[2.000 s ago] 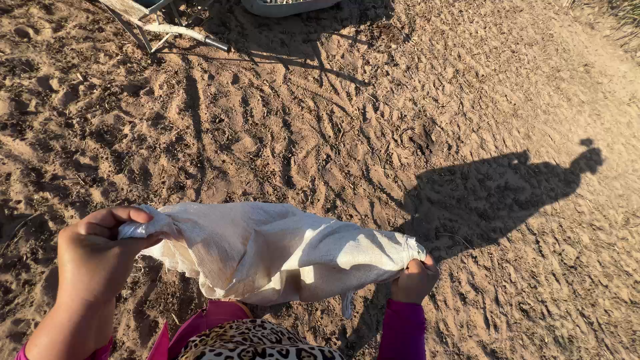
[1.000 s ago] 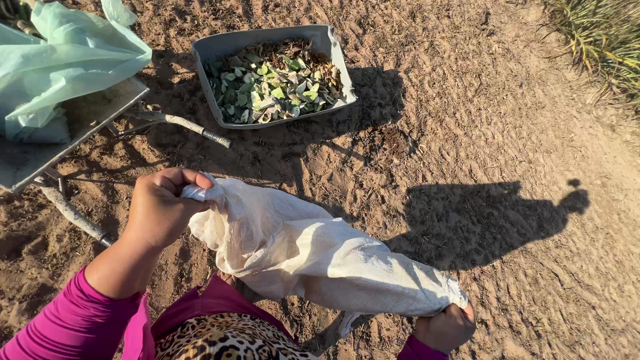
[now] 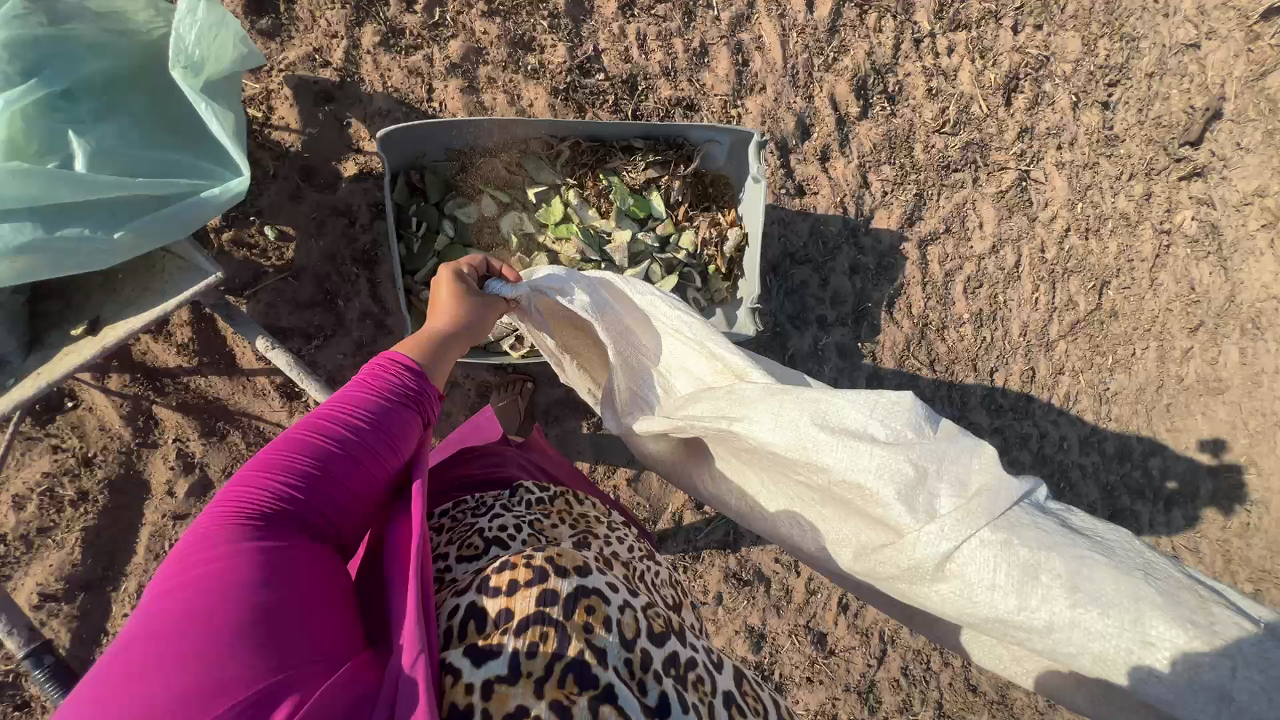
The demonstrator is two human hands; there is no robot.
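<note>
My left hand (image 3: 468,305) grips the gathered rim of a white woven sack (image 3: 900,470) between thumb and fingers, over the near edge of a grey plastic tub (image 3: 755,240). The sack's mouth hangs over the tub, and its body stretches to the lower right, out of view. My right hand is outside the view. Chopped green plant pieces (image 3: 600,225), pale pieces and dry brown matter lie in the tub. Fine brown dust or grains show at the tub's left part, beside my left hand.
To the left stands a wheelbarrow (image 3: 110,330) with wooden handles (image 3: 265,345), a translucent green plastic sheet (image 3: 110,150) over it. My sandalled foot (image 3: 512,405) is just below the tub. Loose, uneven brown soil (image 3: 1000,200) surrounds everything.
My left hand has brought the sack's rim over the tub; a second ago it was below and left of it. The right hand has left the view. The sack now reaches the lower right edge.
</note>
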